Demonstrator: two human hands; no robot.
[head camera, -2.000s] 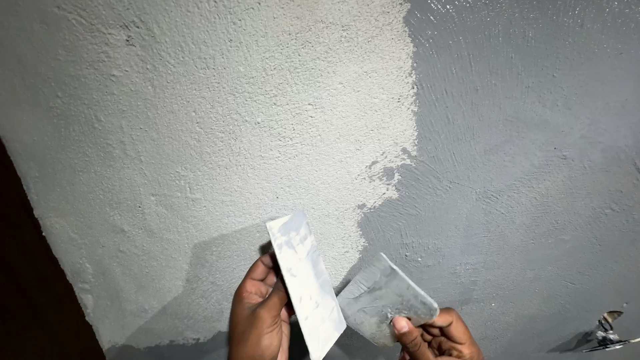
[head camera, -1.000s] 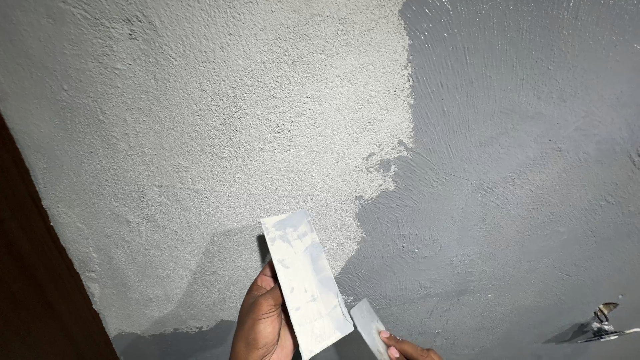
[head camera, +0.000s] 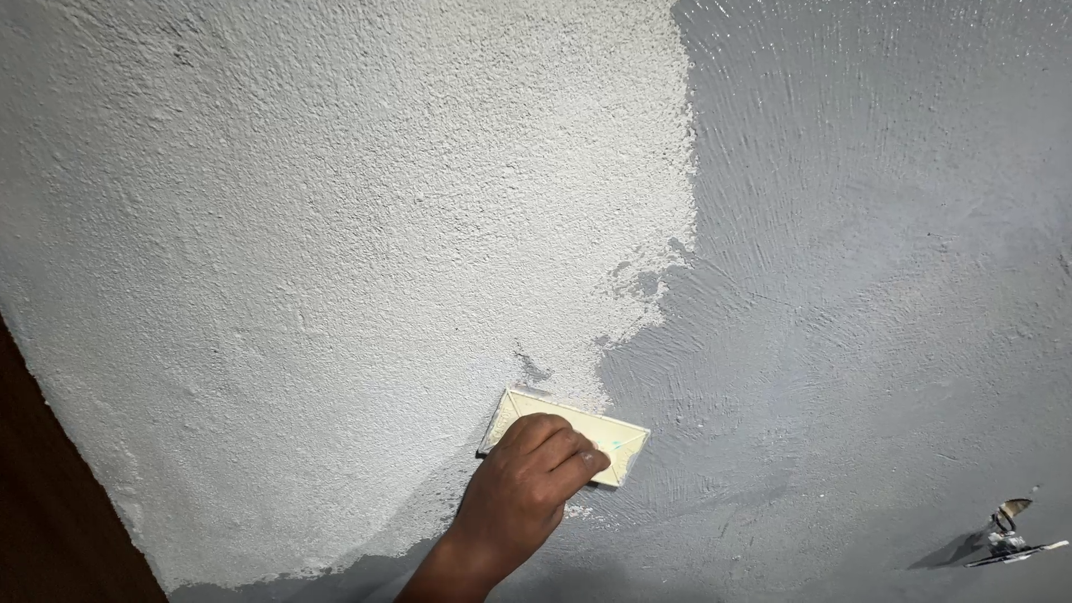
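My left hand (head camera: 536, 486) grips the handle of a cream plastic plastering float (head camera: 632, 448) at the lower middle of the view. The float lies face down against the wall, slightly tilted, across the ragged border between a rough white coating (head camera: 377, 234) and the smoother grey wall surface (head camera: 837, 335). Its handle is mostly hidden under my fingers. Just above the float, a small grey patch (head camera: 532, 366) shows through the white. My right hand and the scraper blade it held are out of view.
A fitting with loose, coating-spattered parts (head camera: 1007, 540) sticks out of the wall at the lower right. A dark brown edge or panel (head camera: 50, 494) borders the wall at the lower left. Grey surface also runs below the white coating.
My left hand has turned the float over from its coated face showing and brought it against the wall. My right hand, holding the scraper blade beside the float earlier, has left the view.
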